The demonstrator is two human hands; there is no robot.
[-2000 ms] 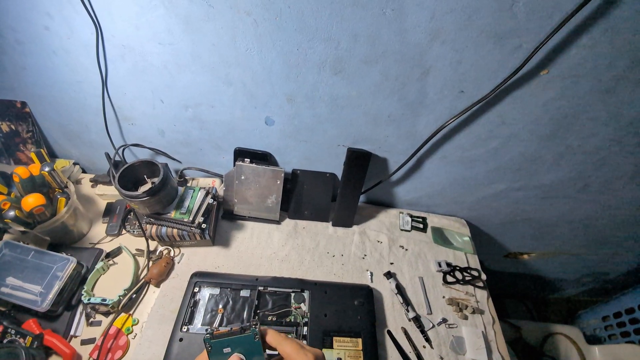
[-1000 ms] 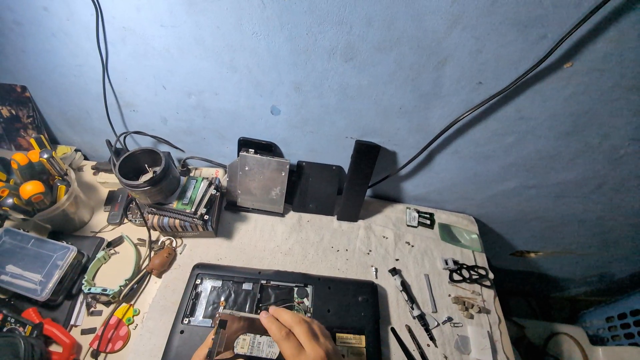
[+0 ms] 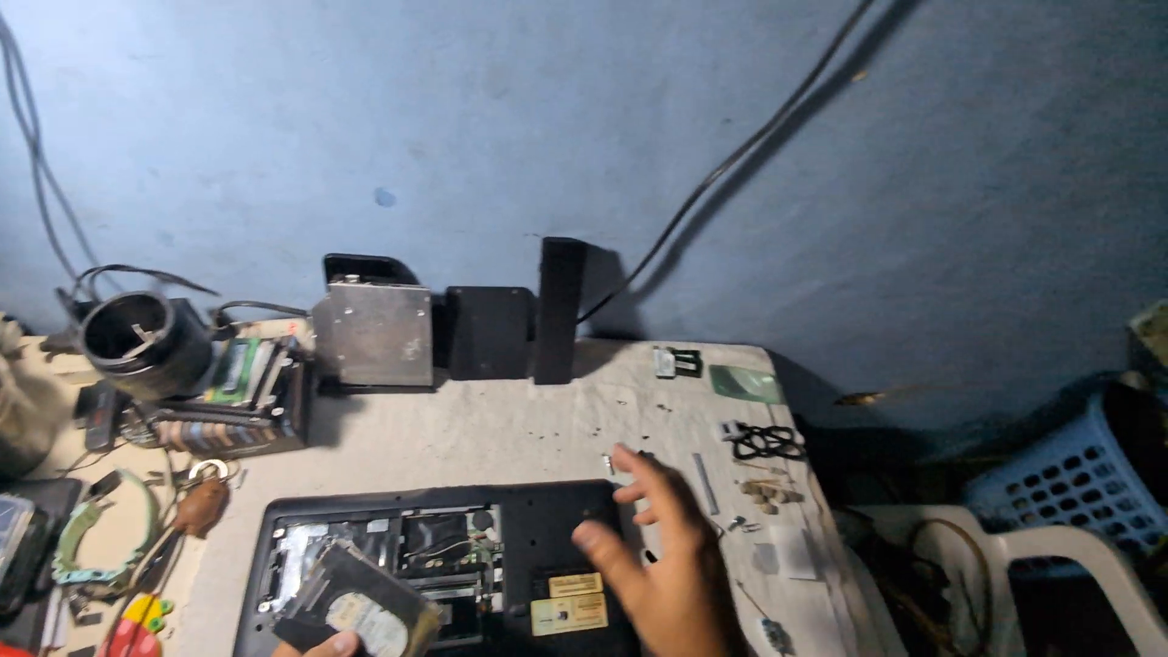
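Note:
An upside-down black laptop base lies on the cloth at the bottom centre, its bays uncovered. My left hand grips a hard drive at its lower edge, tilted above the laptop's left bay; only some fingertips show. Over the laptop's right side is my right hand, its fingers apart with nothing between them. An optical drive, a black cover panel and a black laptop battery stand against the wall.
Small screws, a metal strip and a coiled black cable lie on the right. A black cup and a watch with a green strap are at left. A plastic chair and blue basket stand beyond the table's right edge.
My right hand has let go of the hard drive and moved right, over the laptop's right edge. My left hand still holds the drive. The view has shifted somewhat.

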